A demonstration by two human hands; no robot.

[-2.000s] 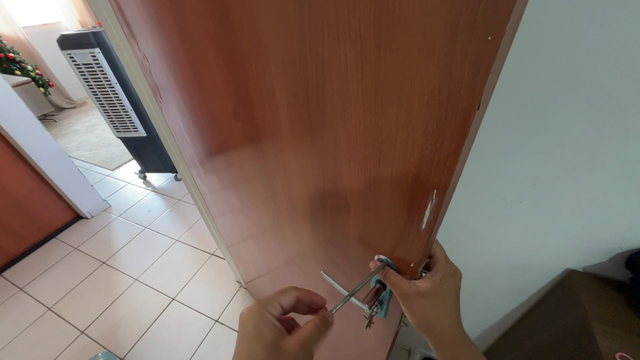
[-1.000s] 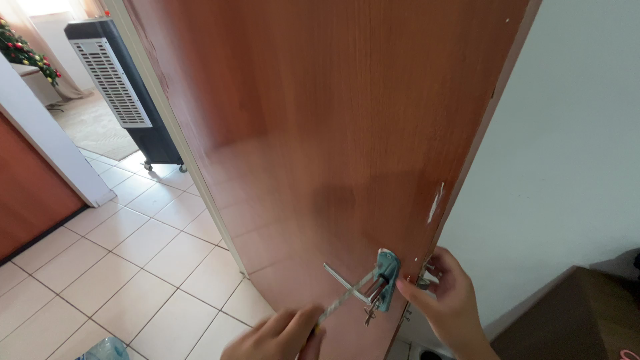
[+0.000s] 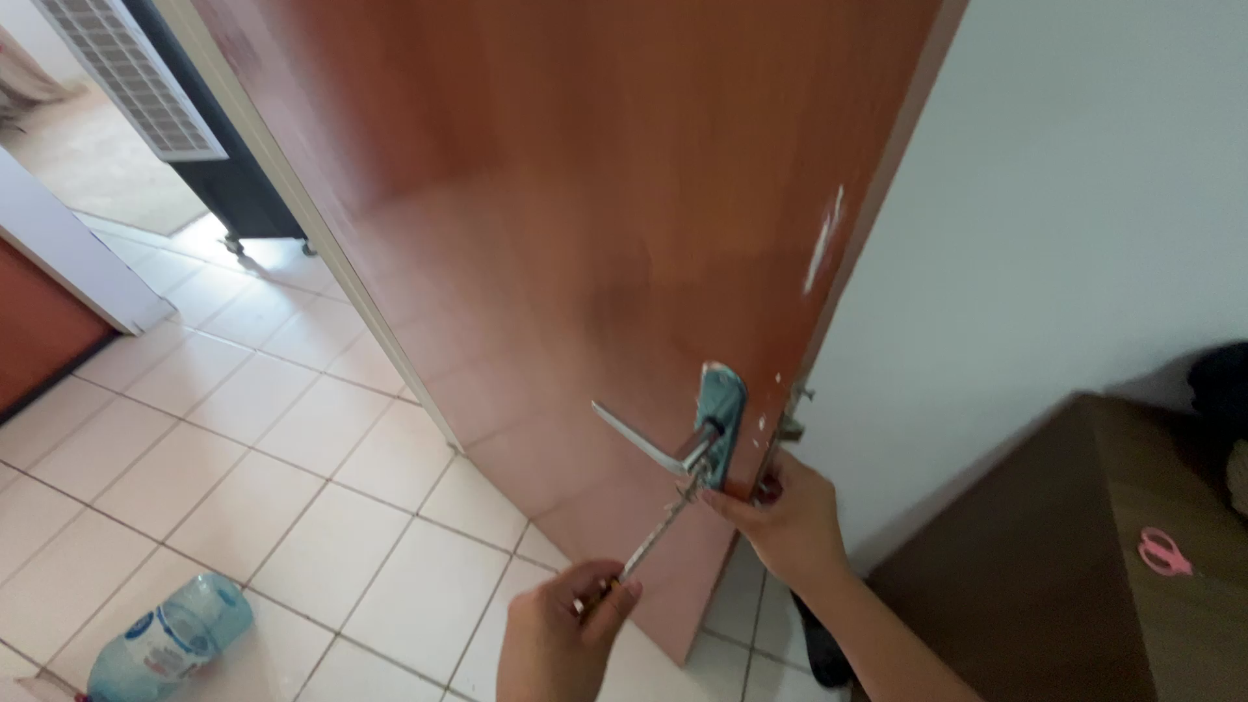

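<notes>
A brown wooden door stands in front of me, with a metal lever handle on a worn, bluish backplate near its edge. My left hand pinches the near end of a thin metal rod-like tool, likely a screwdriver. Its far end reaches the lower part of the backplate, where small metal pieces, perhaps keys, partly hide the contact. My right hand grips the door's edge just below the latch hardware, thumb on the near face beside the backplate and fingers mostly hidden behind the door.
At the lower left a blue plastic bottle lies on the tiled floor. Behind the door stands an air cooler. A dark wooden cabinet with pink-handled scissors is at the right, beside a pale wall.
The tool's far end has dropped from the upper backplate to its lower part. My right hand has moved down the door edge, leaving the latch hardware in sight. The view has shifted lower.
</notes>
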